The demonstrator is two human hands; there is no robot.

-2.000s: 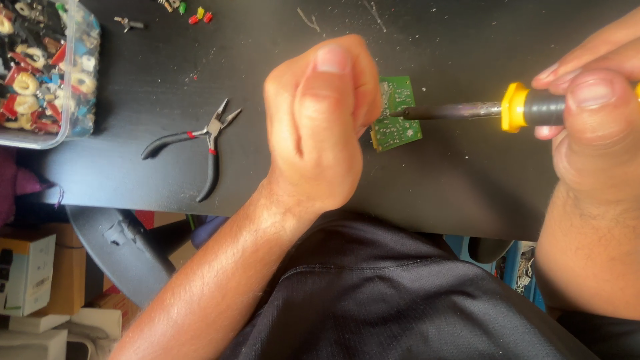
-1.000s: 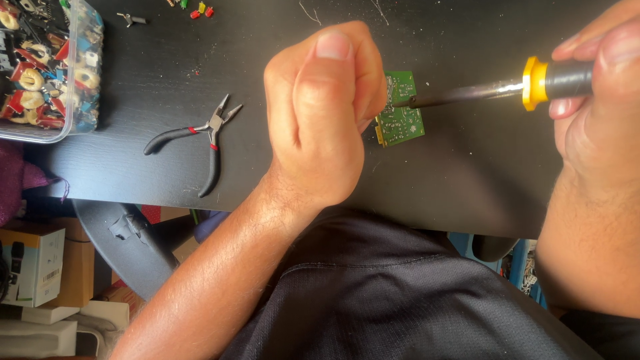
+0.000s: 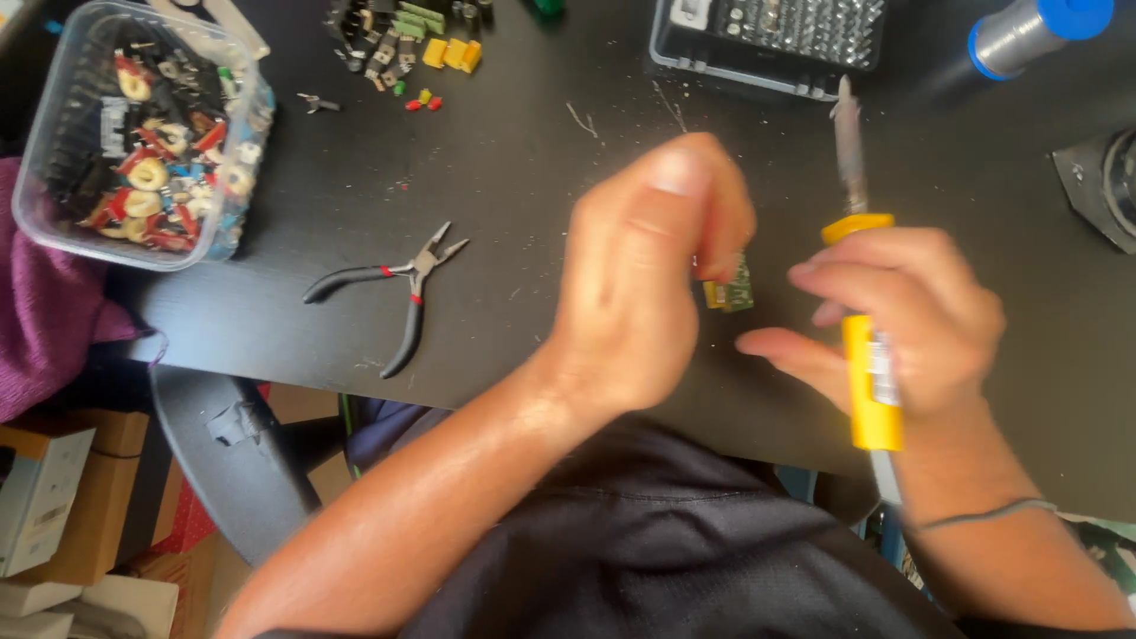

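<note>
My left hand [image 3: 643,275] is closed over the upper part of a small green circuit board [image 3: 738,288]; its fingertips are hidden, but the board's lower corner shows beside them. To the right, my right hand [image 3: 905,315] holds a soldering iron [image 3: 872,382] with a yellow and black handle. The iron's metal shaft points up toward the far side of the table, its tip clear of the board. My right thumb is spread away from the handle. Left of my left hand, small pliers [image 3: 424,266] with black and red grips lie with their jaws apart.
A clear plastic tub [image 3: 226,191] of electronic parts stands at the left. Loose components [image 3: 453,55] lie at the back, near a case of driver bits [image 3: 763,44]. A solder spool [image 3: 1021,40] is at the back right, a dark metal-like stand [image 3: 1105,191] at the right edge.
My right hand has turned the soldering iron from pointing left at the board to pointing away from me, off the board. My left hand stays closed at the board. The view has shifted and takes in more table.
</note>
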